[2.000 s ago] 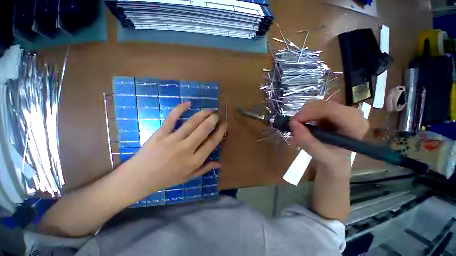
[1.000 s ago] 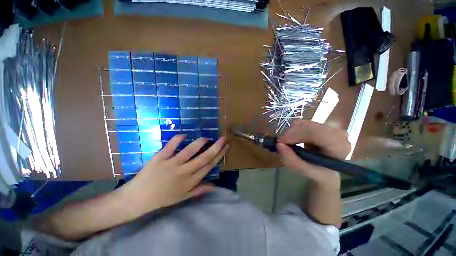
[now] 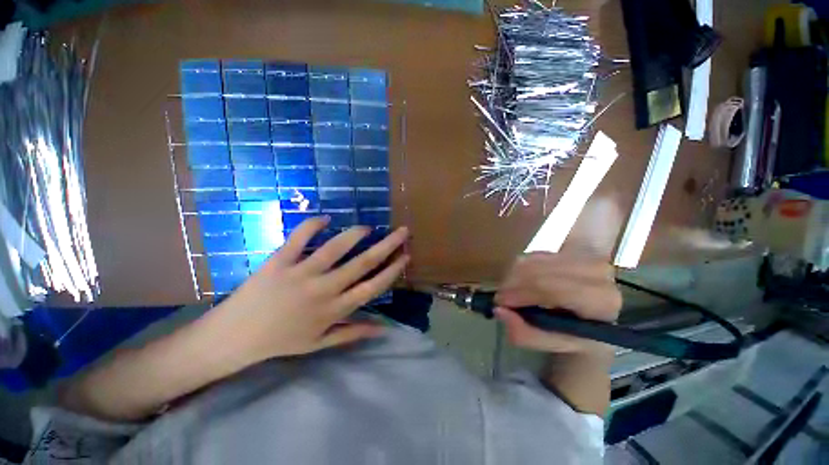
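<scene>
The blue cell matrix [image 3: 291, 136] lies flat near the bench's front edge, its lower part covered by my left hand. My left hand [image 3: 314, 286] rests palm down with fingers spread, fingertips at the panel's lower right edge. My right hand [image 3: 564, 300] grips the soldering iron [image 3: 591, 329] like a pen. Its metal tip points left, close to the lower right corner of the panel and just right of my left fingertips. A thin busbar [image 3: 182, 209] runs along the panel's left side, and another [image 3: 404, 173] along its right side. Whether the tip touches the busbar cannot be told.
Long tinned ribbons [image 3: 45, 182] lie at the left. A heap of short ribbon pieces [image 3: 545, 100] lies right of the panel, with white strips [image 3: 574, 192] beside it. A black iron stand [image 3: 656, 68] is at the upper right. A dark tool holder [image 3: 791, 123] stands far right.
The view has shifted, so the bench items sit higher. The iron and my right hand have moved down along the panel's right side toward the front edge. My left hand has moved down the panel too.
</scene>
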